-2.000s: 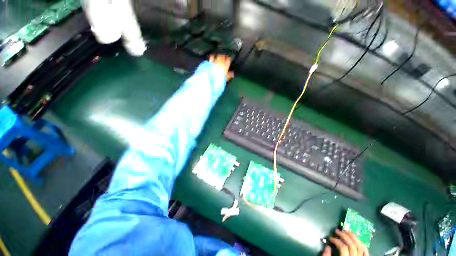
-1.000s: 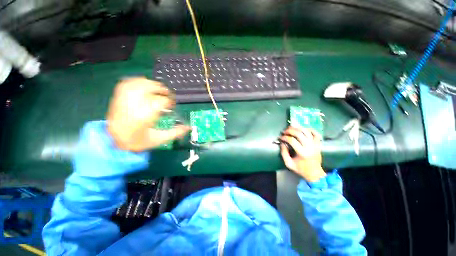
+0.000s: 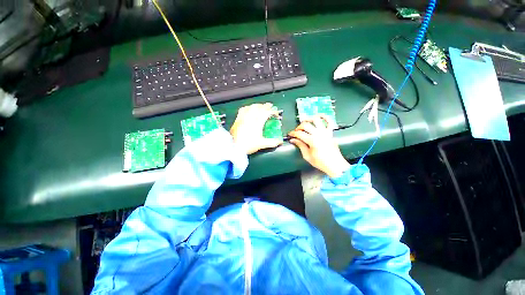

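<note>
My left hand [image 3: 251,127] holds a green circuit board [image 3: 273,128] by its left side and near edge. My right hand [image 3: 314,141] pinches a small black cable plug [image 3: 287,139] at that board's lower right corner; whether it is fully seated cannot be told. Another green board [image 3: 315,106] lies just behind my right fingers. A green board [image 3: 200,125] lies left of my left hand, partly covered by my sleeve. One more board [image 3: 146,151] lies flat farther left, metal connectors on its right edge.
A black keyboard [image 3: 216,75] lies behind the boards. A yellow cable [image 3: 185,56] hangs over it. A barcode scanner [image 3: 368,78], a coiled blue cable [image 3: 419,43], a loose board with wires [image 3: 433,56] and a pale blue clipboard [image 3: 480,95] are at right. A blue stool [image 3: 34,262] stands lower left.
My left hand has moved right and now holds a board beside my right hand. My right hand has shifted off the rightmost board to the held board's corner. The view has shifted right.
</note>
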